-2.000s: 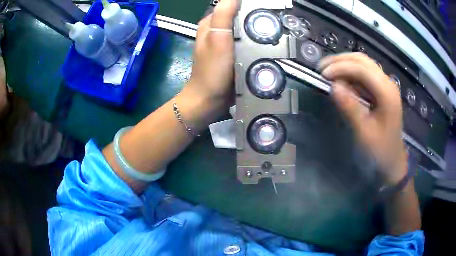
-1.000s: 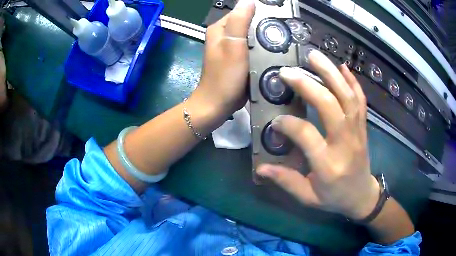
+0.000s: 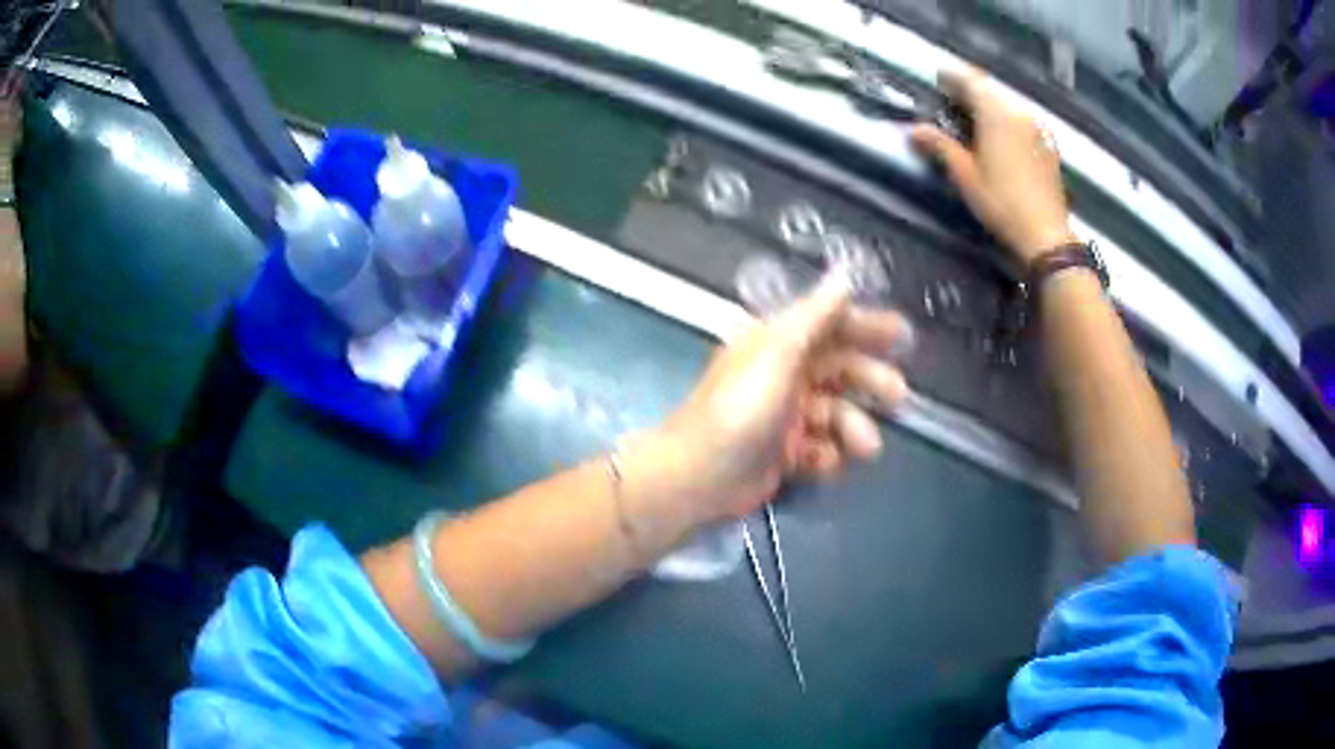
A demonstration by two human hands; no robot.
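My left hand (image 3: 783,403) is over the bench edge near the line plate, palm partly turned up, fingers loosely curled, with nothing visible in it. My right hand (image 3: 1003,161) is stretched to the far rail, its fingers at the end of a blurred greyish metal piece (image 3: 842,70); whether it grips this is unclear. Silver tweezers (image 3: 772,600) lie on the green bench with the pointed tip towards me; their upper end is hidden by my left hand. A white wipe (image 3: 703,559) lies partly under my left wrist.
A blue bin (image 3: 293,366) at the left holds two squeeze bottles (image 3: 330,249) and a white wipe (image 3: 393,354). A dark line plate (image 3: 666,234) with clear rings runs beside pale conveyor rails (image 3: 630,278). A grey post (image 3: 198,110) rises behind the bin. Purple light shows far right.
The fixture bar with black-rimmed round units is gone from my left hand. My right hand has moved from the bar up to the far rail. Tweezers now show on the bench. The view has shifted.
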